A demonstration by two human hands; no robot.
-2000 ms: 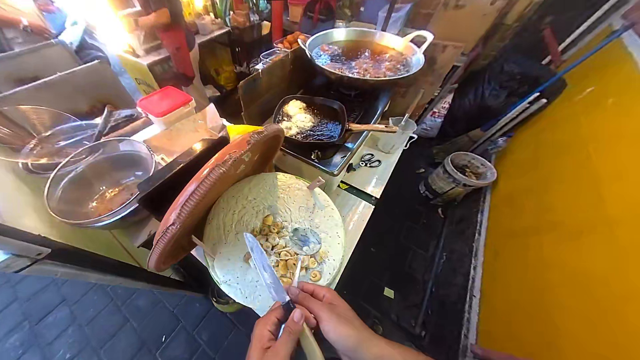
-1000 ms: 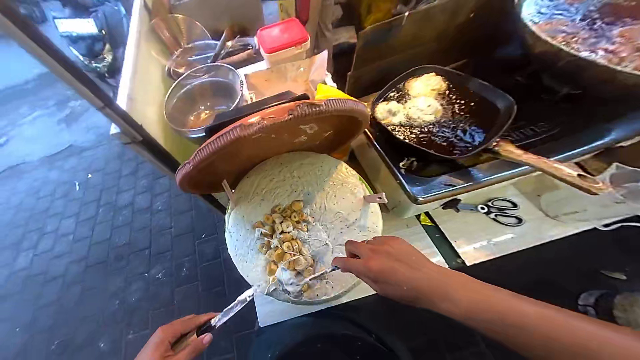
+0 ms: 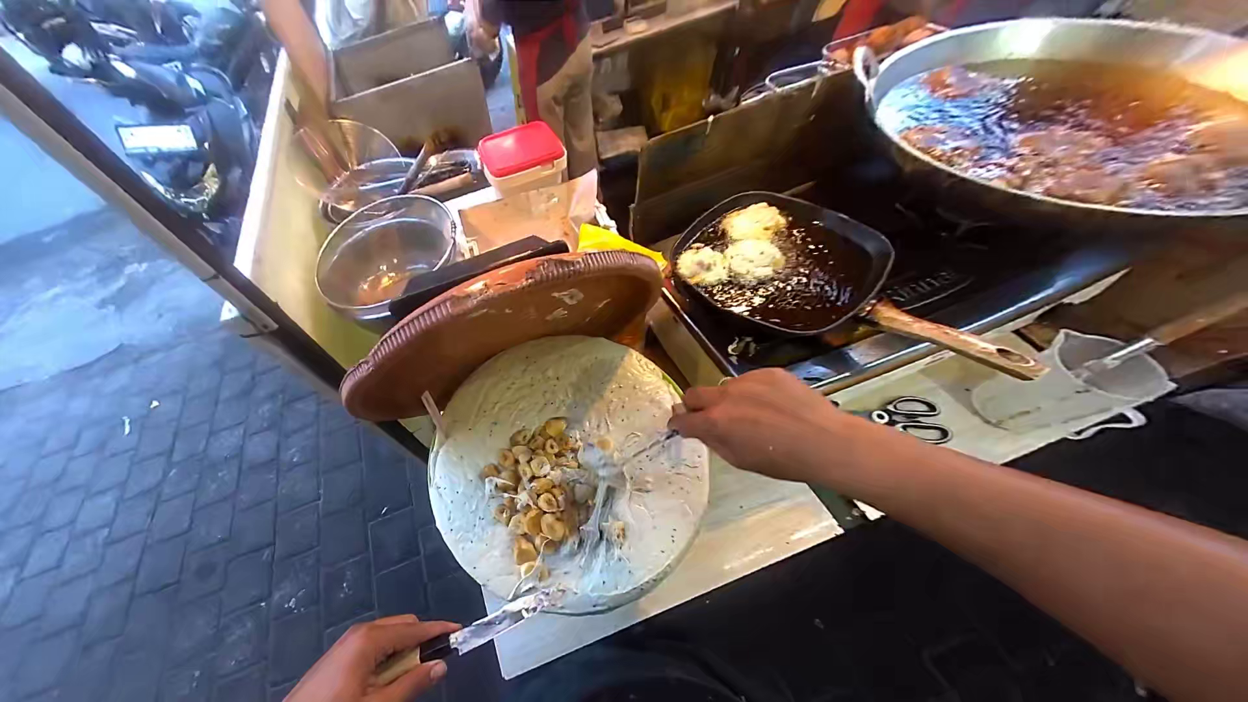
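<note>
My left hand (image 3: 375, 658) grips a knife (image 3: 502, 622) by its handle; the batter-smeared blade reaches the near rim of a round tub of pale batter (image 3: 585, 375). Sliced pieces, apparently banana (image 3: 541, 487), lie in a heap on the batter. From the right, my right hand (image 3: 746, 424) holds a metal spoon (image 3: 648, 447) whose coated end is in the batter beside the pieces. A brown ridged lid (image 3: 507, 317) leans behind the tub. In the square frying pan (image 3: 785, 263), several pale lumps of batter (image 3: 751, 255) fry in oil.
A large pan of hot oil (image 3: 1063, 127) stands at the back right. The square pan's wooden handle (image 3: 955, 341) juts toward me. Scissors (image 3: 912, 419) and a plastic jug (image 3: 1072, 380) lie right of my right hand. Glass bowls (image 3: 385, 258) and a red-lidded box (image 3: 524, 161) are behind. Co-workers stand beyond.
My hands, together over the tub two seconds ago, are now apart. Since one second ago, the spoon has moved from the tub's near side toward its right side. More fritters show than at first.
</note>
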